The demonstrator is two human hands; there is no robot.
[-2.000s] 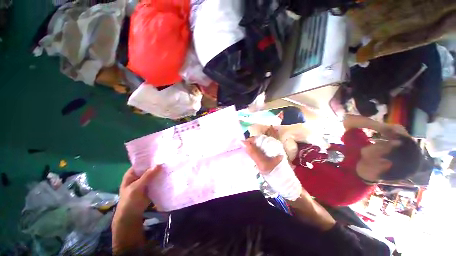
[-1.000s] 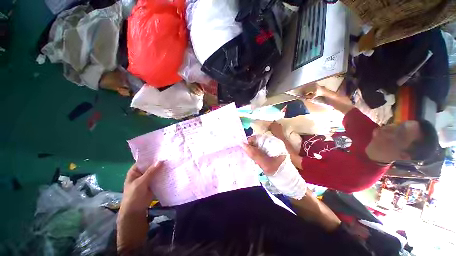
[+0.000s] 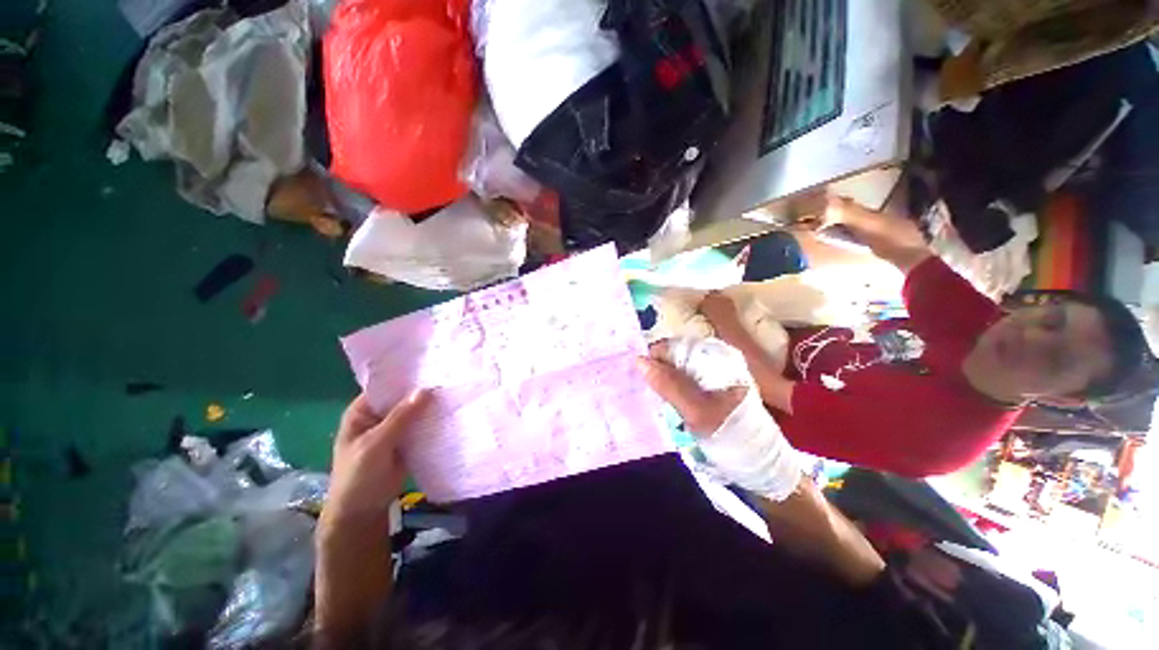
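Note:
A pale pink paper sheet (image 3: 534, 381) with printed and handwritten lines and a crease across it is held up in front of me. My left hand (image 3: 372, 444) grips its left edge, with the thumb on top. My right hand (image 3: 693, 391) holds its right edge; a white crumpled wrap (image 3: 756, 444) goes around that hand and forearm. The fingers behind the sheet are hidden.
The view lies sideways. A seated person in red (image 3: 890, 381) is at the right, one hand by a desk (image 3: 871, 114) with a dark keyboard (image 3: 807, 70). A red bag (image 3: 400, 108), cloth heaps and plastic bags (image 3: 229, 521) lie on the green floor (image 3: 153, 318).
The sheet and both my hands sit slightly further right and higher in the view. The person in red has leaned away and turned the face towards me, and an arm has reached to the desk.

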